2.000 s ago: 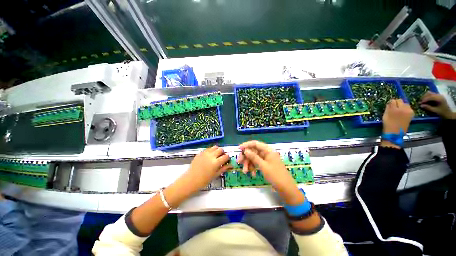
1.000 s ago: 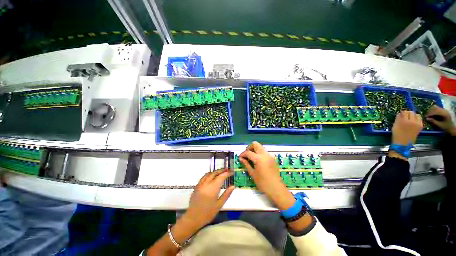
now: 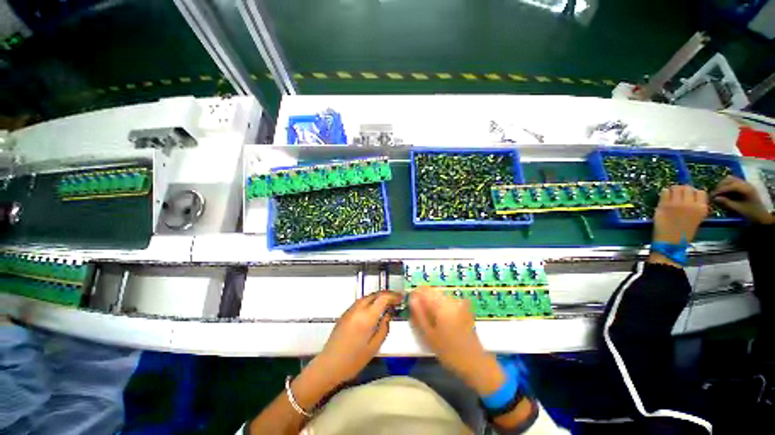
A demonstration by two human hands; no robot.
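A green PCB panel [image 3: 510, 302] with two rows of small boards and blue parts lies on the conveyor rails in front of me. My right hand [image 3: 438, 319] is over the near left part of the panel, blurred, with its fingers bent together. My left hand [image 3: 364, 323] is at the panel's left end, its fingertips close together beside the right fingers. Whether either hand holds a small component cannot be seen. A blue bin [image 3: 330, 214] and a second blue bin [image 3: 463, 189], both full of tiny dark and yellow-green parts, stand behind the rails.
One panel [image 3: 323, 177] lies across the left bin, another [image 3: 561, 196] spans the bins to the right. More panels [image 3: 44, 280] sit at far left. A neighbour's hands [image 3: 680, 212] are at the right bins [image 3: 633, 170]. A handwheel [image 3: 183, 208] is at left.
My right hand has moved from the panel's far row down to its near row. My left hand stays by the panel's left end, slightly closer to the right fingers.
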